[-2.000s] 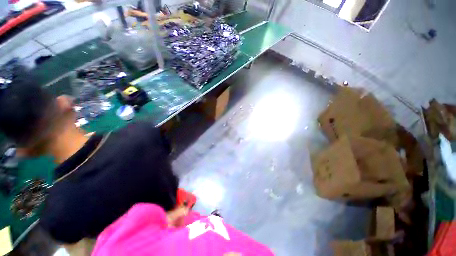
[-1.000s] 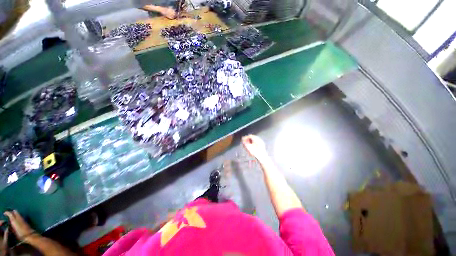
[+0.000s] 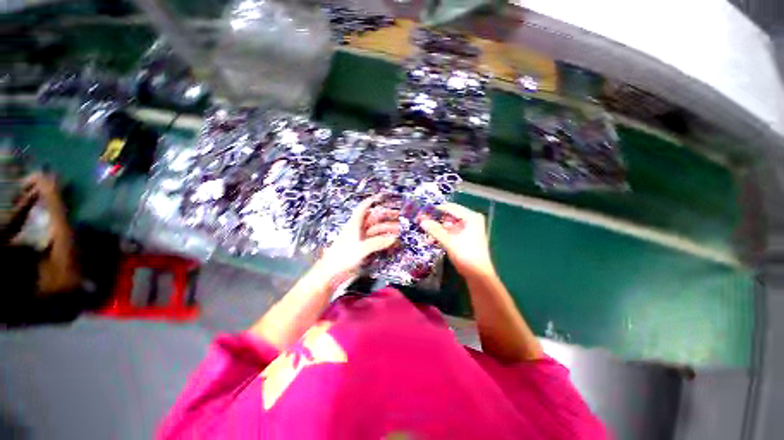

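Clear, shiny blister trays of small dark and silver parts (image 3: 284,185) lie in a wide pile on the green bench in front of me. My left hand (image 3: 359,241) is bare and at the front right part of the pile, its fingers curled. My right hand (image 3: 462,239) is bare and just right of it, fingertips bent in towards the parts. Small dark and silver parts show between my fingertips. Blur hides whether either hand grips a part or a tray edge.
The green bench (image 3: 593,271) runs off to the right. Another blister tray (image 3: 576,148) lies at the back right. A clear plastic bag (image 3: 271,60) stands behind the pile. A red stool (image 3: 155,288) and another person's arm (image 3: 58,236) are at the left.
The view has turned and come close to the bench. My right arm has moved from over the floor to the pile, and both my hands now show there.
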